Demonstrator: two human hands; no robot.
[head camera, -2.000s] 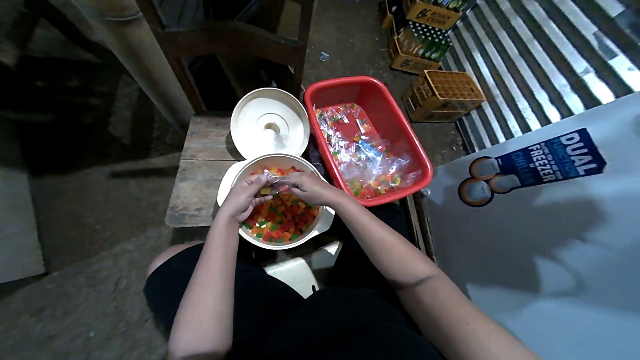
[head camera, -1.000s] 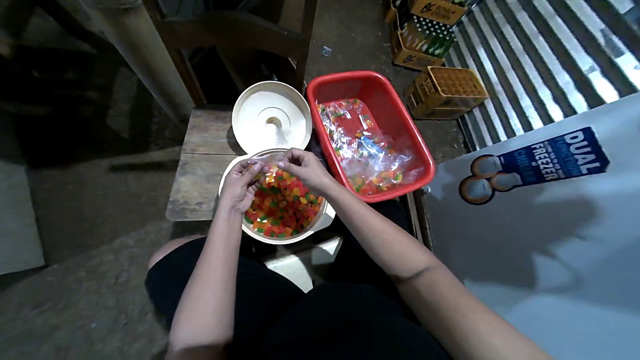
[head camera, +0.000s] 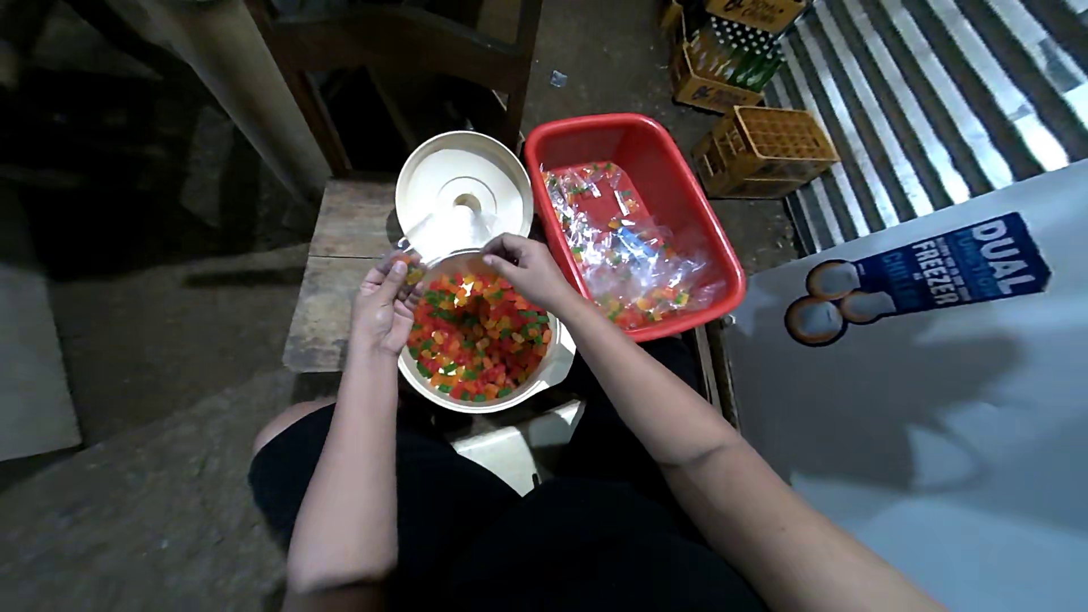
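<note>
My left hand holds a small clear plastic bag with a few colourful candies in it, over the left rim of a cream round tub. Red, orange, yellow and green gummy candies fill much of the tub. My right hand is above the tub's upper right rim, its thumb and fingertips close together; whether something thin is between them I cannot tell. A round cream lid lies beyond the tub, with clear plastic on its near part. A red plastic basin to the right holds clear bags with candies.
The tub and lid rest on a worn wooden seat. Behind it stands a dark wooden chair back. Yellow plastic bottle crates are at the upper right, near corrugated metal. A white chest freezer borders the right side.
My hands, close together over the tub in the earlier frames, are now apart. My left hand has the small bag to the left; my right hand is over the right side.
</note>
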